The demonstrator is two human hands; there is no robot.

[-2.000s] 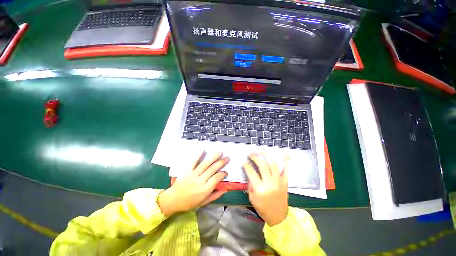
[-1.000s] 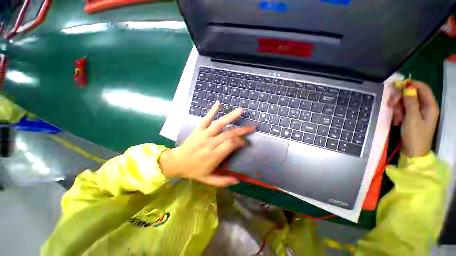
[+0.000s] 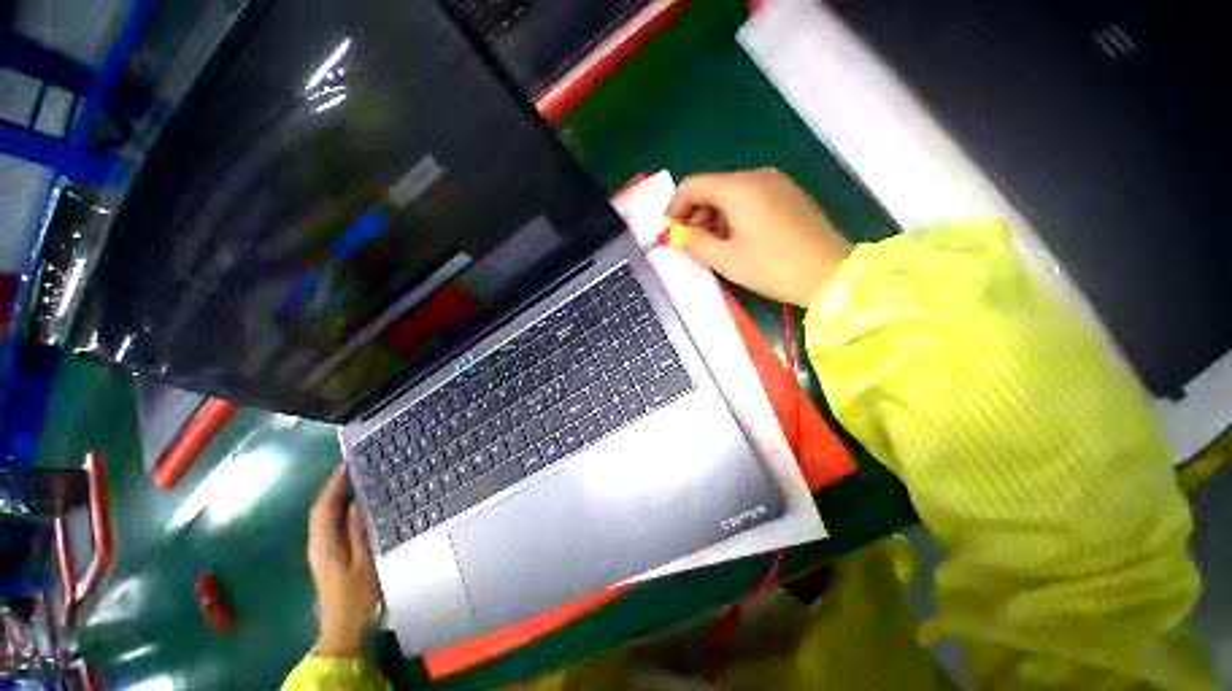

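The open laptop (image 3: 568, 540) lies tilted in view on a white sheet (image 3: 800, 520) over an orange-red pad (image 3: 824, 452). Its dark screen (image 3: 351, 203) shows blurred blue and red buttons. My right hand (image 3: 757, 230) is at the laptop's right side near the hinge, fingertips pinched, with a yellow tip (image 3: 678, 235) at them. A red wire (image 3: 792, 354) hangs below this hand; its plug is hidden or too small to tell. My left hand (image 3: 341, 560) rests against the laptop's left edge, fingers partly hidden behind it, holding nothing visible.
A dark closed laptop (image 3: 1054, 149) lies on white sheeting at the right. Another laptop's keyboard (image 3: 520, 27) shows at the top. A small red bundle (image 3: 214, 602) lies on the green bench (image 3: 270, 540) at lower left. Blue frames (image 3: 68, 115) stand at upper left.
The view has rotated and shifted. My left hand has left the keyboard for the laptop's left edge. My right hand has moved from the palm rest to the right side near the hinge.
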